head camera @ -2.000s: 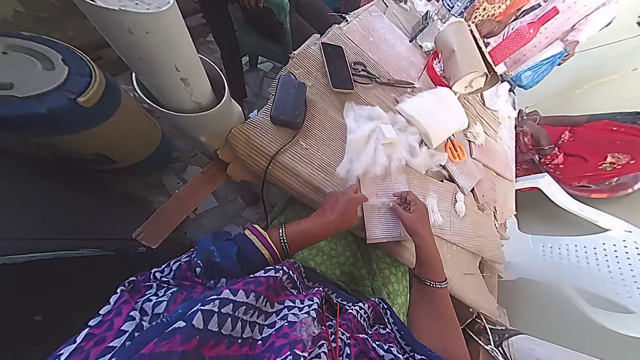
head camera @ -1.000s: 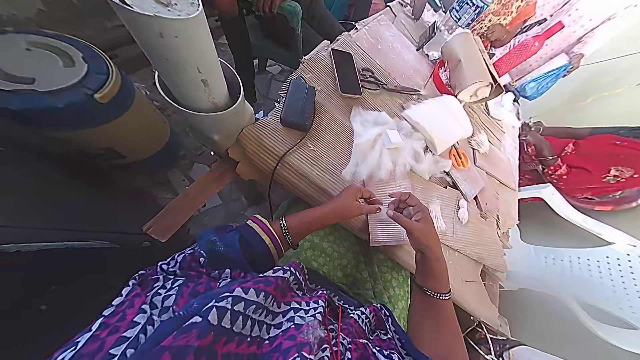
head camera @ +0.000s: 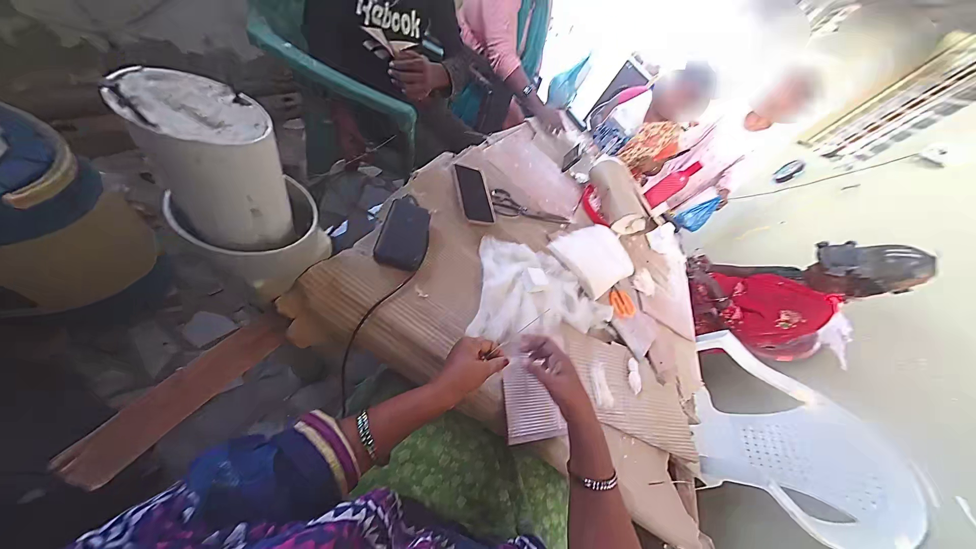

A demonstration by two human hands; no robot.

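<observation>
My left hand [head camera: 474,364] pinches a thin, needle-like piece [head camera: 526,326] that points up and to the right. Close beside it, my right hand [head camera: 550,367] is raised with its thumb and fingertips bent together; whether they hold a thread is too blurred to tell. Below both hands lies a ribbed cardboard piece [head camera: 530,408]. Fluffy white cotton [head camera: 496,293] spreads just beyond them, with a small white block [head camera: 536,278] on it. A folded white pad [head camera: 592,259] and orange-handled scissors [head camera: 621,303] lie to its right. Small white bundles [head camera: 634,375] rest right of my right hand.
Corrugated cardboard [head camera: 366,305] covers the table, bearing a black corded box [head camera: 402,234], a phone [head camera: 474,194], metal scissors [head camera: 526,207] and a brown roll [head camera: 619,194]. A white plastic chair [head camera: 808,457] stands right, a wooden plank [head camera: 171,404] left. People are around the far side.
The view has tilted up, showing more people. My hands have lifted off the ribbed cardboard piece, and the thin piece now shows between them.
</observation>
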